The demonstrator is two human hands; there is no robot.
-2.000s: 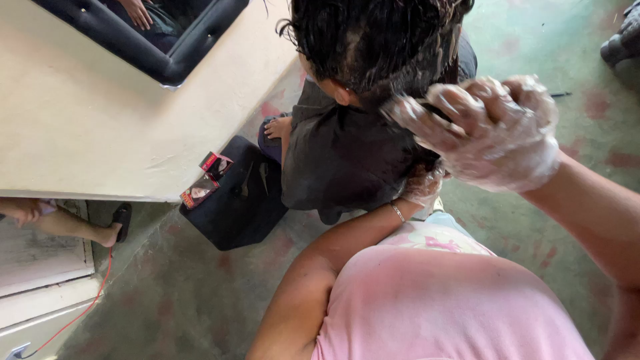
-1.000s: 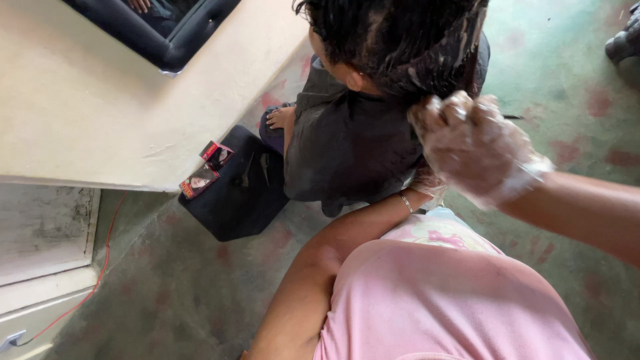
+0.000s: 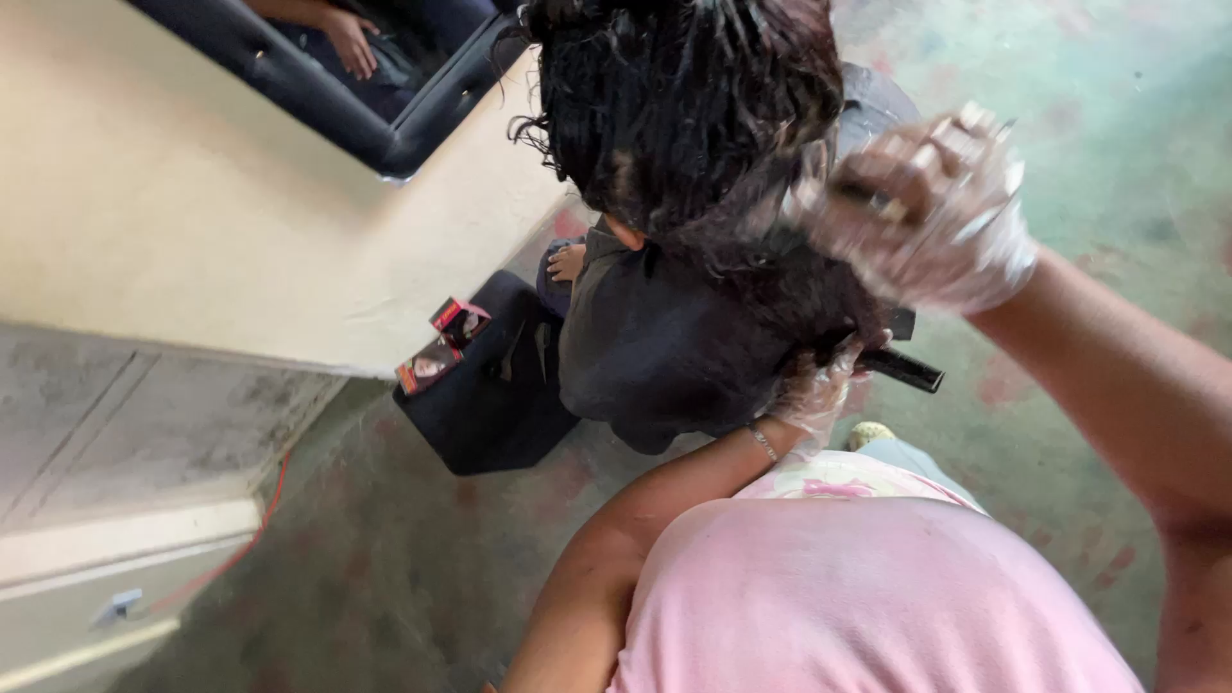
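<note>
A seated person's wet dark hair [image 3: 683, 106] hangs in strands at the top centre, over a black cape [image 3: 664, 337] on the shoulders. My right hand [image 3: 914, 207], in a clear plastic glove smeared with product, is raised at the right side of the hair. Its fingers are curled and blurred; whether they hold a tool or a strand cannot be told. Lower down, my left hand [image 3: 818, 385], gloved too, is at the ends of the hair behind the person's back, its fingers partly hidden by hair. A dark bar-like part [image 3: 905, 368] sticks out just right of it.
A black stool [image 3: 491, 385] stands left of the person, with two small printed boxes [image 3: 428, 366] and what look like clips on it. A mirror in a black padded frame [image 3: 385, 144] is on the cream surface at upper left. A red cord [image 3: 279, 491] runs at lower left.
The hair now hangs lower, down toward my left hand. My right hand has stayed beside the hair, its fingers shifting. The leg and sandal seen at the far left two seconds ago are gone from view.
</note>
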